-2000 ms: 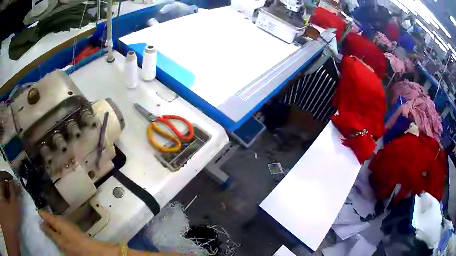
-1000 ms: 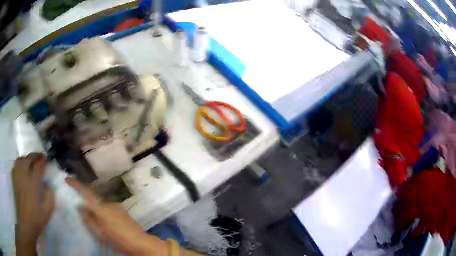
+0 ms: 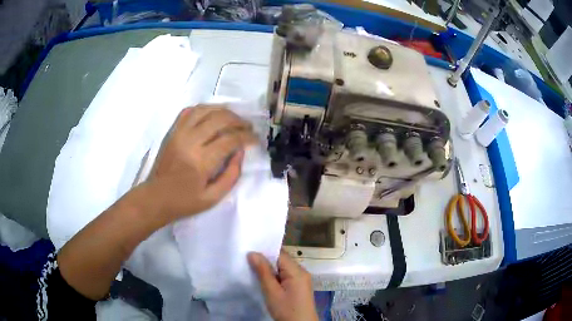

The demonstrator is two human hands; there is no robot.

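A white fabric piece (image 3: 229, 241) lies left of the overlock machine (image 3: 389, 81), its right edge along the needle area (image 3: 295, 147). My left hand (image 3: 201, 160) rests on the fabric's upper part beside the needle area, fingers bent, holding it. My right hand (image 3: 282, 285) holds the fabric's right edge near the table's front, thumb and finger on it; the hand is partly cut off by the lower picture edge. Whether the fabric is under the foot is hard to tell.
A stack of white cut panels (image 3: 106, 144) lies at left on the green surface (image 3: 37, 150). Right of the machine are scissors (image 3: 465, 216) in a metal tray (image 3: 467, 251), two thread cones (image 3: 484, 125) and a black strap (image 3: 397, 251). A metal post (image 3: 473, 50) stands behind.
The view has swung left, bringing the machine to the middle and the panel stack into view. Both hands now show more fully; the right is lower on the fabric, apart from the left.
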